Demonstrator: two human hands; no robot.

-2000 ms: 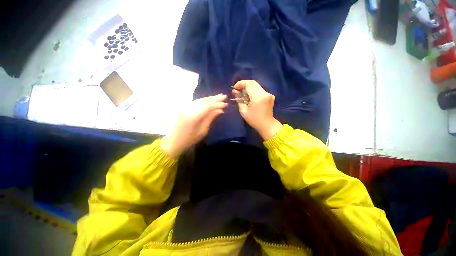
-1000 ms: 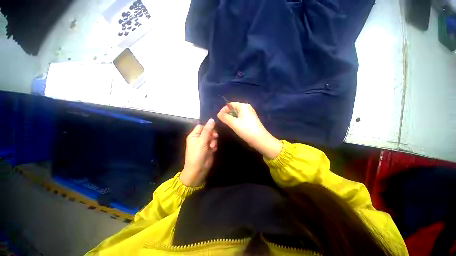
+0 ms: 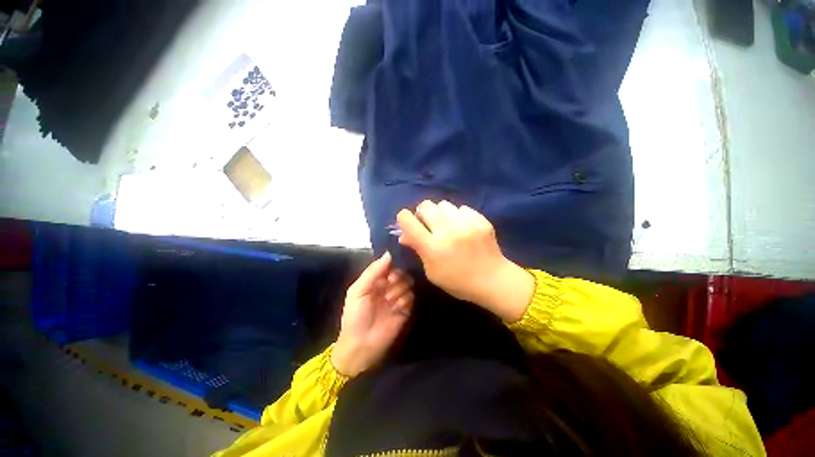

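Note:
A navy garment (image 3: pixel 500 116) lies on the white table, its near end at the table's front edge. Two pocket seams with small buttons show across it. My right hand (image 3: pixel 451 245) is over the garment's near left part, fingers curled on a small pale metal tool (image 3: pixel 394 230), likely thread snips, whose tip sticks out to the left. My left hand (image 3: pixel 376 312) is just below and left of it, palm turned inward, fingers bent. Whether it holds thread or a garment edge cannot be made out.
Dark buttons (image 3: pixel 251 95) lie on a white sheet at the upper left, beside a tan card (image 3: pixel 247 176). A white paper (image 3: pixel 165 203) lies at the table edge (image 3: pixel 308 234). A dark pile (image 3: pixel 85 67) is far left, a blue bin (image 3: pixel 80 286) below. A black phone (image 3: pixel 731 20) is upper right.
My left hand has left the garment and dropped toward the lap. My right hand stays near the garment's near part with the tool. The view has shifted, and the pocket seams show more fully.

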